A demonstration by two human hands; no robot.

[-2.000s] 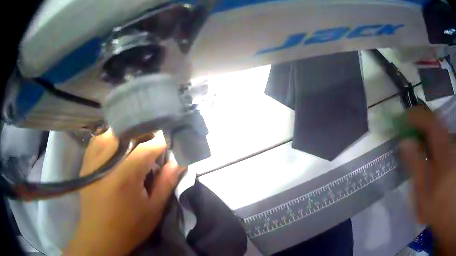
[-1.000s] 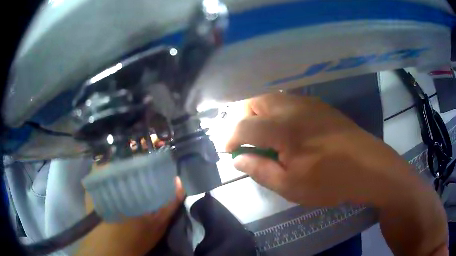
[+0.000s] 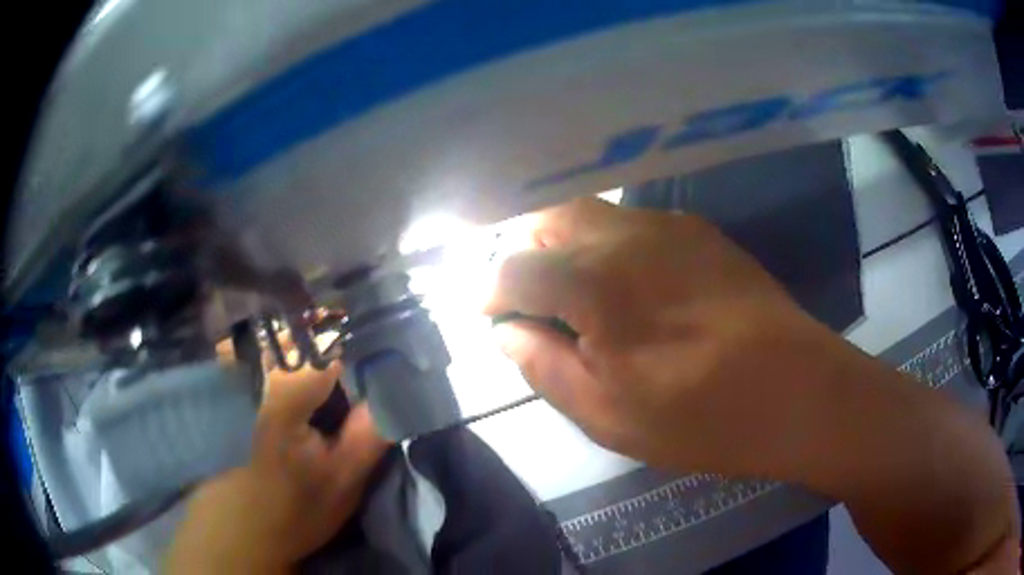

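My right hand (image 3: 640,326) is beside the needle area, its fingers closed around the green-handled tool (image 3: 539,326), of which only a dark green sliver shows. My left hand (image 3: 298,449) is at lower left, partly behind the machine parts, with thumb and fingers at the dark grey piece (image 3: 488,505). That piece hangs folded over the table's front edge, beside a light grey fold (image 3: 424,505). The grey plastic block (image 3: 404,382) hangs between my hands. The needle and the tool's tip are lost in glare and behind parts.
The white sewing machine head (image 3: 472,135) with blue lettering spans the top. A ribbed whitish knob (image 3: 174,421) is at left. Dark grey cut pieces (image 3: 786,213) lie behind my right hand. Black-handled shears (image 3: 977,292) lie at far right. A ruler strip (image 3: 663,511) runs along the front edge.
My right hand came from the far right, where the green tool was, to the needle area with it. Since one second ago it has shifted slightly left. The view has tilted and moved.
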